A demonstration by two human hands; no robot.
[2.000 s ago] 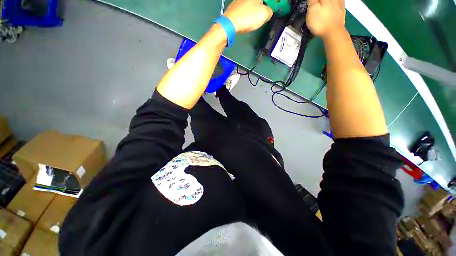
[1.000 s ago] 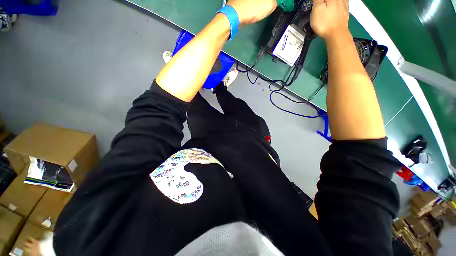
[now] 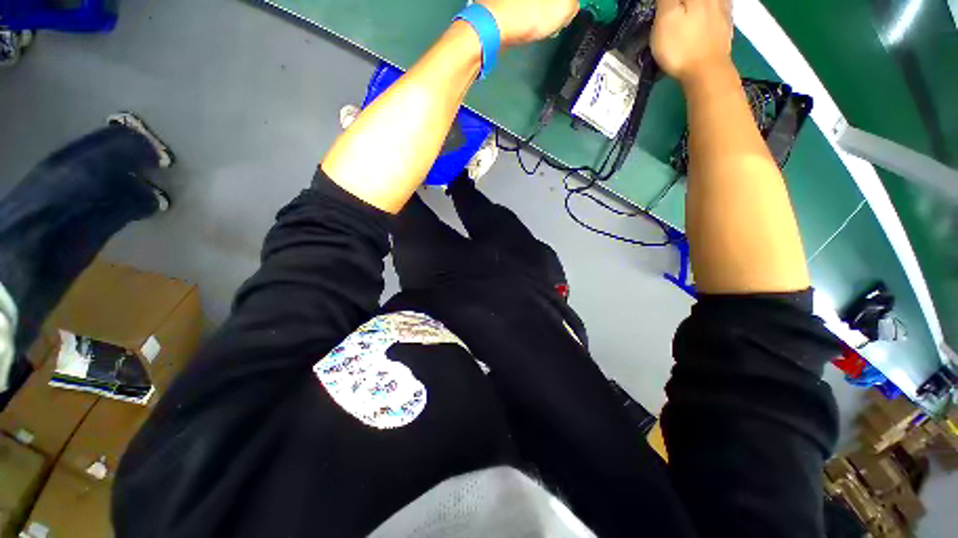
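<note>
A black fan unit [image 3: 584,65] with a white rating label [image 3: 606,95] lies at the near edge of the green bench, its far part cut off by the top edge. My left hand [image 3: 534,18], below a blue wristband, is at the top edge beside the green glue gun [image 3: 601,8]; only a bit of the gun shows. Its fingers are cut off, so its grip is unclear. My right hand [image 3: 691,38] lies over the right side of the black unit, fingertips cut off at the top. Black power cables [image 3: 620,207] hang in loops over the bench edge.
A second fan unit [image 3: 775,121] lies right of my right forearm, near the white rail [image 3: 798,68]. A blue stool [image 3: 454,158] stands under the bench edge. Cardboard cartons [image 3: 116,305] are at lower left, with a person's legs [image 3: 79,189] beside them. More cartons are at lower right.
A person's legs have come into view at the left. Since the first frame, my left hand and the green gun have shifted slightly toward the top edge. The black unit has barely moved.
</note>
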